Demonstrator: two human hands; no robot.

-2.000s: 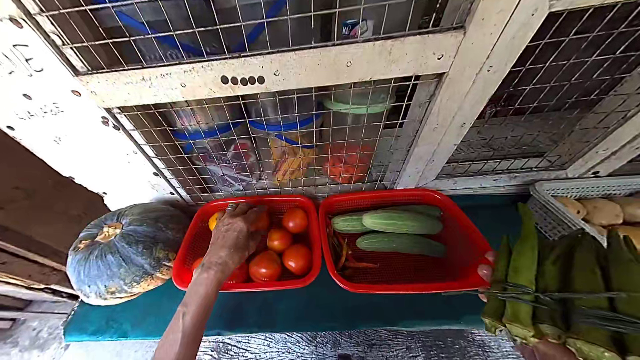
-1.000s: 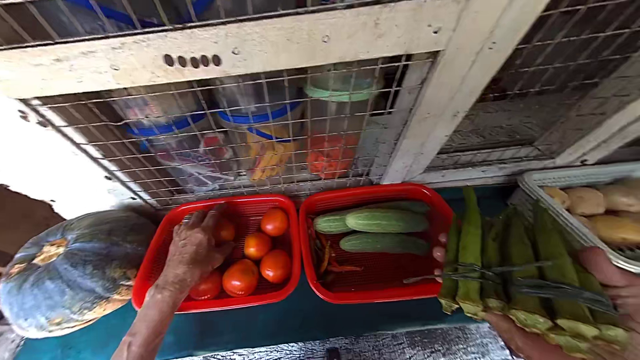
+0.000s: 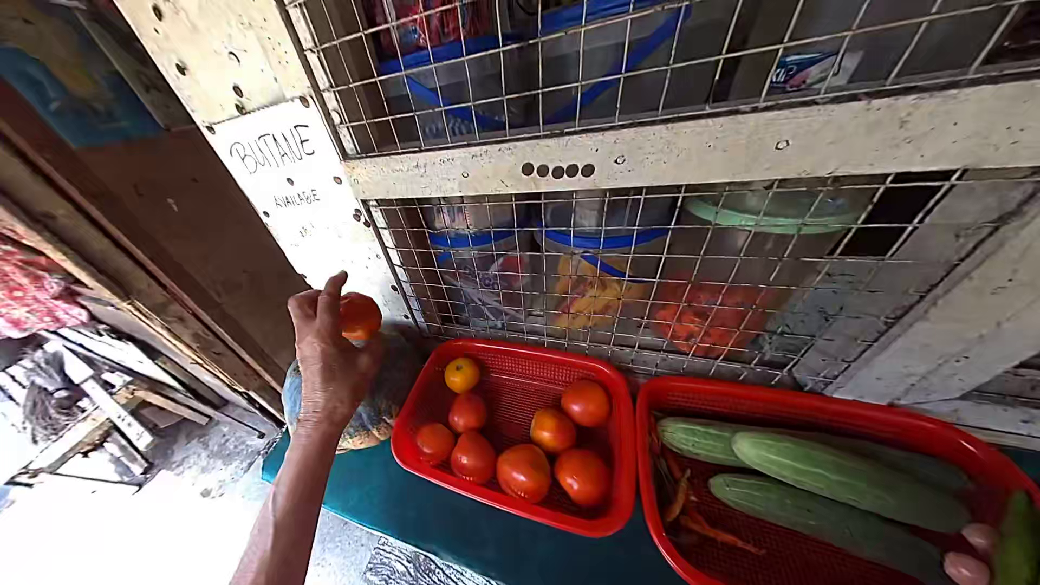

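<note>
My left hand [image 3: 329, 361] holds a red tomato [image 3: 359, 317] raised over a squash [image 3: 382, 390], left of the first basket. Several tomatoes [image 3: 523, 472] and one smaller yellow-orange one [image 3: 461, 374] lie in that red plastic basket [image 3: 621, 455]. Beside it, a second red basket [image 3: 861, 400] holds several cucumbers [image 3: 849, 479] and small orange-red chili peppers [image 3: 715, 532]. At the right edge only fingertips of my right hand [image 3: 971, 552] show, against a green okra pod [image 3: 1017, 540]; the rest of the hand and of the bundle is out of frame.
Both baskets and the squash rest on a teal-covered bench [image 3: 382, 508]. Behind stands a wooden frame with wire mesh [image 3: 593, 276], plastic tubs behind it. A white wooden post [image 3: 268, 179] with handwriting rises at the left, beside a doorway and a bright floor [image 3: 122, 520].
My left hand was in the tomato basket; it has come up and left with a tomato. The view has swung left, so most of the okra bundle in my right hand has gone out of frame.
</note>
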